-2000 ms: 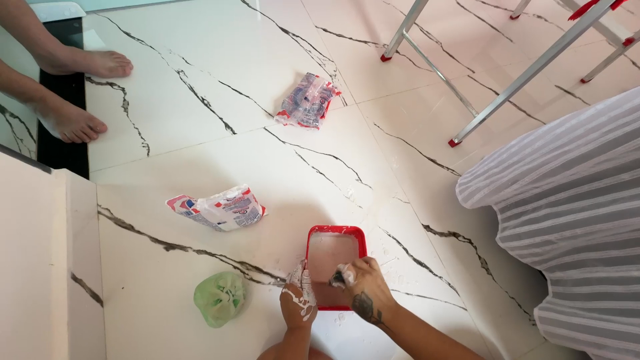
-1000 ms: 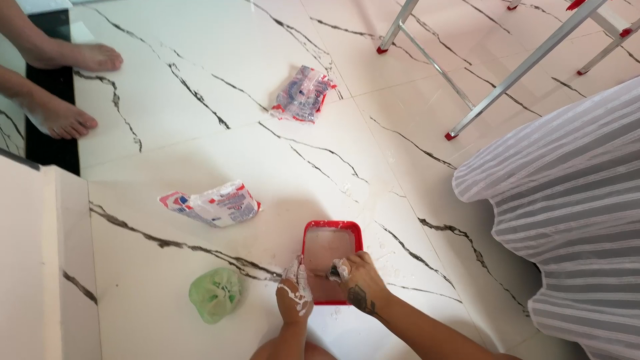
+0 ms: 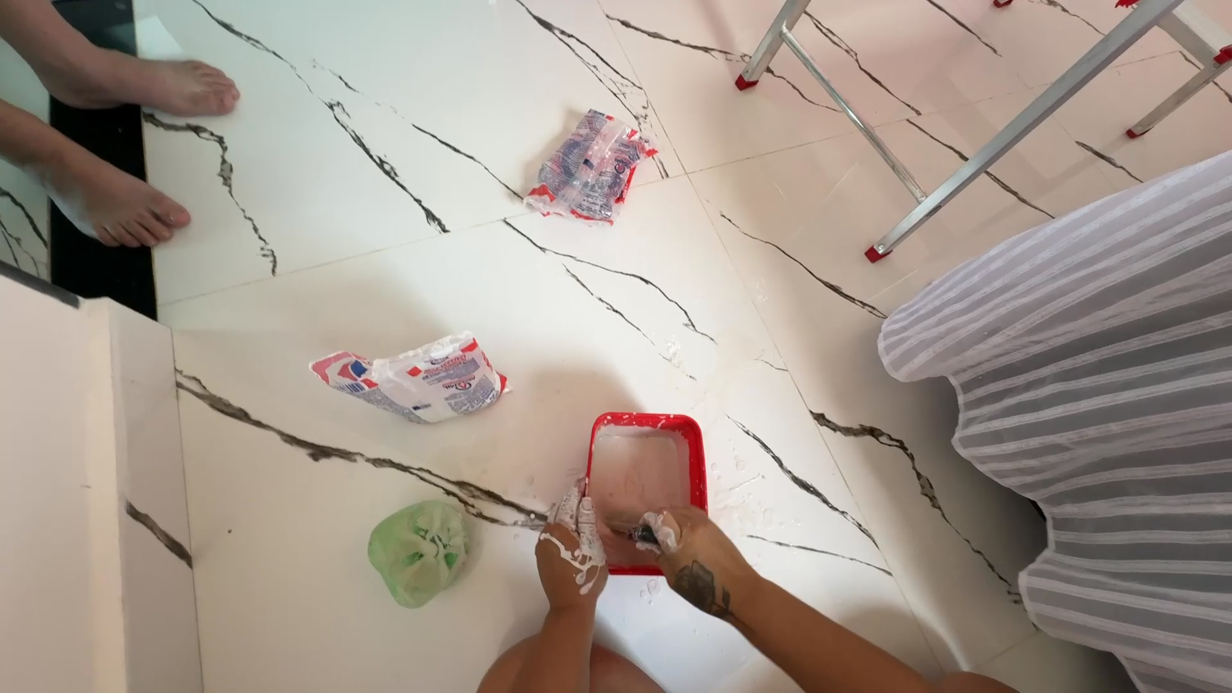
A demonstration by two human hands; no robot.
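A red rectangular plastic tub [image 3: 697, 462] stands on the tiled floor with a pale, wet mix [image 3: 635, 462] inside. My left hand [image 3: 575, 544], streaked with white paste, is at the tub's left wall; its fingers lie along the rim, and whether they grip it is hard to tell. Over the tub's near right part, my right hand [image 3: 688, 549] is closed around the dark handle of a tool [image 3: 643, 532], also smeared with white. The tool's working end is hidden or too blurred to name.
An opened printed plastic packet [image 3: 433, 380] and a green plastic bag [image 3: 419, 553] lie left of the tub. Another packet [image 3: 592, 166] lies farther off. An aluminium ladder [image 3: 1011, 140] and a white striped curtain [image 3: 1088, 404] are at right. A person's bare feet [image 3: 130, 207] are upper left.
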